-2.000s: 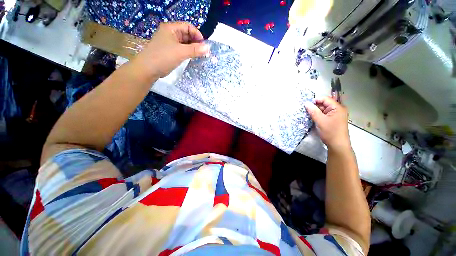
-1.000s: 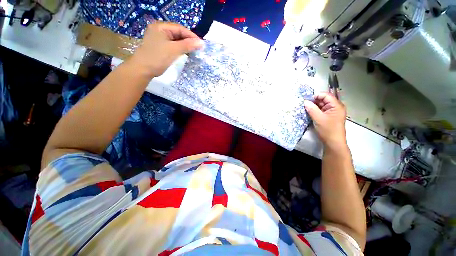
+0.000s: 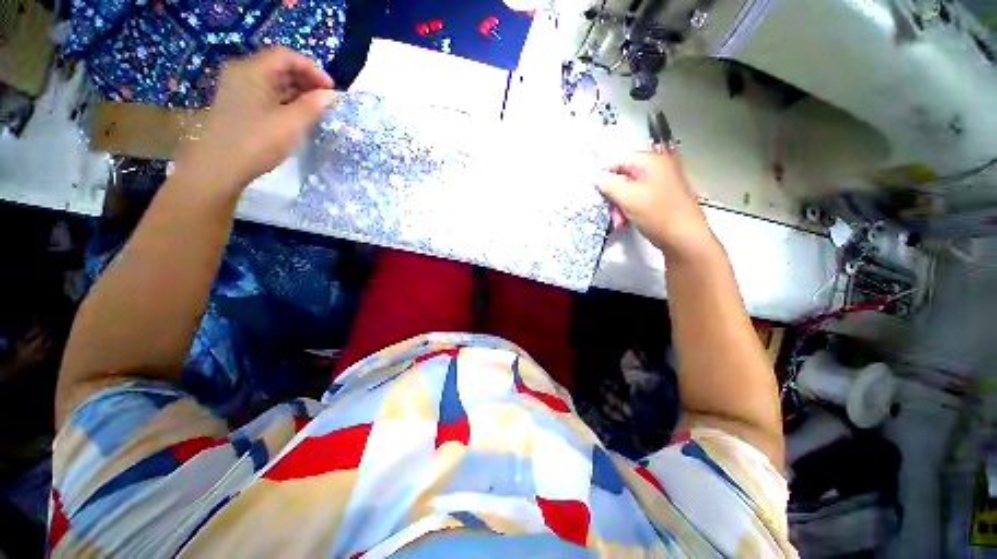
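A light blue-grey floral fabric piece (image 3: 437, 191) lies spread over the front of the table, washed out nearly white by the lamp. My left hand (image 3: 257, 115) pinches its upper left corner between thumb and fingertips. My right hand (image 3: 653, 199) holds its right edge, with thumb and fingers closed at the edge. The fabric's front edge reaches the table's front edge. The presser foot and needle area (image 3: 588, 90) is just beyond the fabric, with no cloth seen under it.
The sewing machine (image 3: 842, 71) stands at upper right, with a dark knob (image 3: 645, 68) and thread snips (image 3: 660, 131). Navy floral fabric (image 3: 208, 44) and cherry-print fabric (image 3: 465, 27) lie behind. Brown tape (image 3: 148, 129) is at left. A white spool (image 3: 869, 393) is at lower right.
The view has turned, so the table and machine appear shifted left and up. Both hands still hold the same fabric at its corner and edge.
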